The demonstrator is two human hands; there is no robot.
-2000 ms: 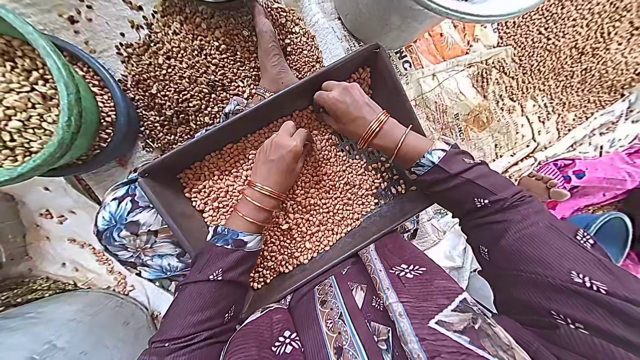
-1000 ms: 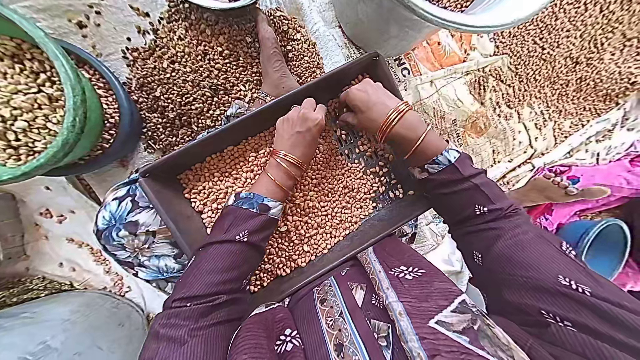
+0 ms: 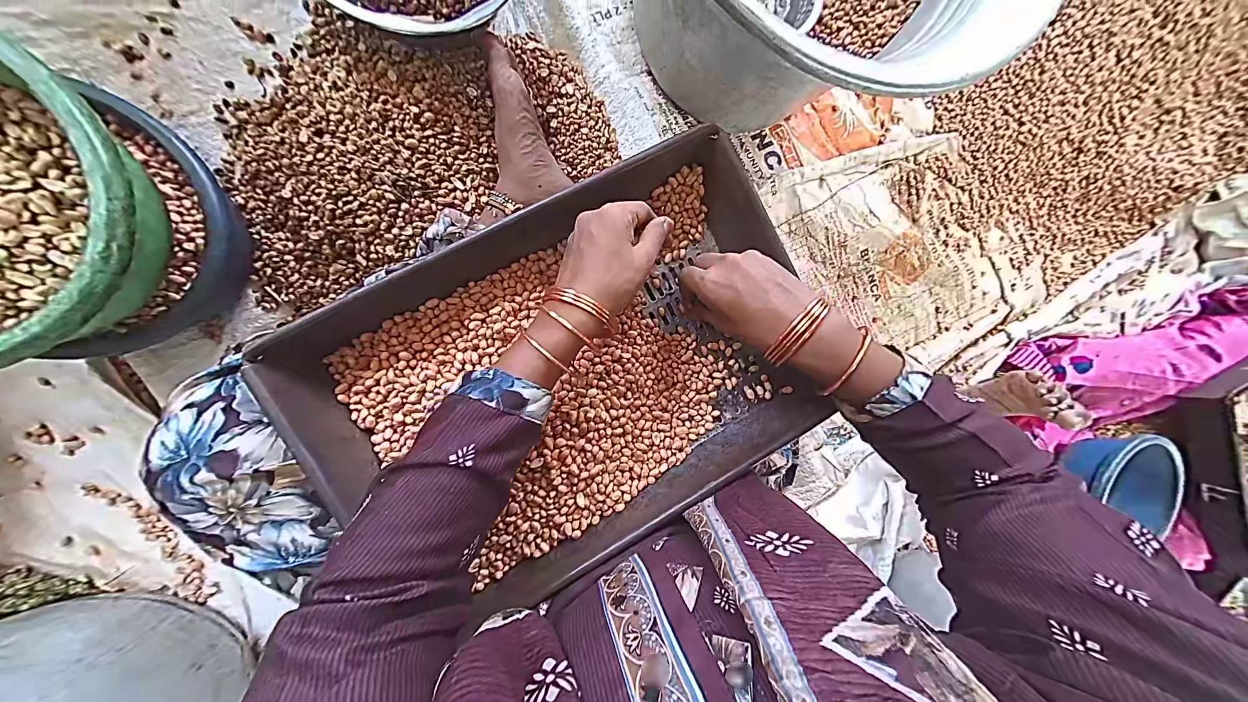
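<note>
A dark rectangular tray (image 3: 331, 458) with a slotted mesh bottom (image 3: 666, 297) rests across my lap, tilted in view. Shelled peanuts (image 3: 604, 458) cover much of its bottom. My left hand (image 3: 616, 255) is over the tray near its far side, thumb and fingers drawn together; whether a peanut is between them is hidden. Beside it, a little to the right, my right hand (image 3: 746, 300) has its fingers curled down at the bare slots. What its fingertips hold cannot be made out. Both wrists wear bangles.
A green tub (image 3: 107, 224) of nuts stands inside or against a dark blue tub (image 3: 229, 253) at left. Beyond the tray are a nut heap (image 3: 361, 146), a bare foot (image 3: 526, 146) and a metal pot (image 3: 721, 68). At right lie more nuts (image 3: 1102, 107), another person's foot (image 3: 1033, 398) and a blue bucket (image 3: 1136, 478).
Over the two seconds my left hand has moved to the right and toward the far side of the tray. My right hand has shifted slightly and stays by the slots, where more mesh shows.
</note>
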